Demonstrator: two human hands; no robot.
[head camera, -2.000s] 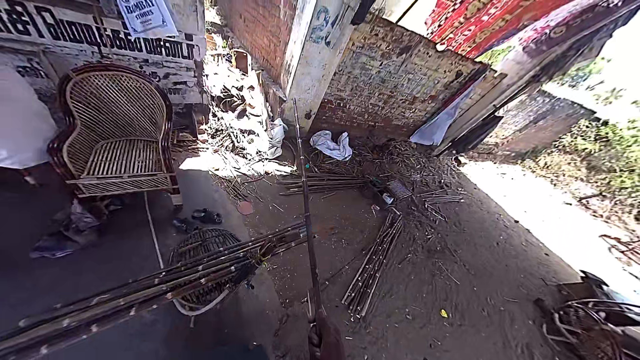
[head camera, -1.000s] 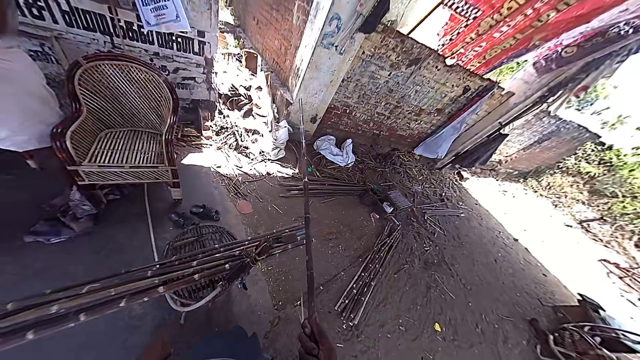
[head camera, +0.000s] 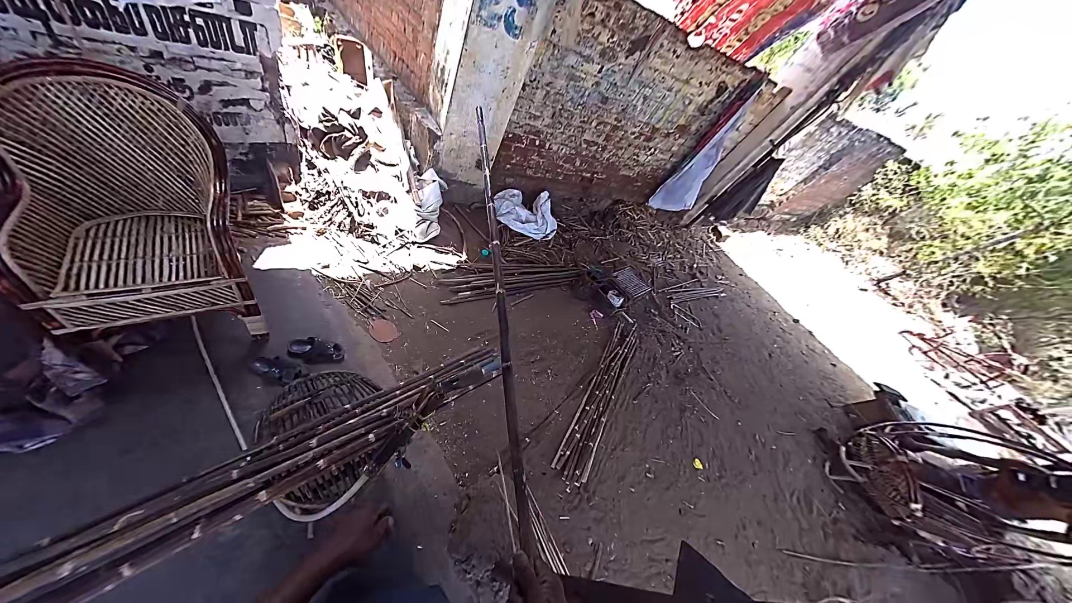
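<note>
My right hand (head camera: 536, 579), at the bottom edge, is closed around the lower end of a long dark cane pole (head camera: 507, 368), which stands up and away from me. Left of it my left hand (head camera: 364, 533) is low over the floor, below the bundle, with its palm side hidden; whether it holds anything does not show. A bundle of long jointed canes (head camera: 276, 465) runs from the lower left corner to the pole's middle, lying over an upturned wicker basket (head camera: 322, 394). Another loose bundle of canes (head camera: 596, 402) lies on the dirt to the right of the pole.
A cane armchair (head camera: 138, 251) stands at the left, with dark sandals (head camera: 316, 350) near its foot. More canes (head camera: 519, 280) and a white sack (head camera: 525, 215) lie by the brick wall (head camera: 595, 109). Coiled cane pieces (head camera: 896, 477) are heaped at the right.
My left hand has come into plain view at the bottom, left of my right hand. The right hand still holds the upright pole. The view has shifted.
</note>
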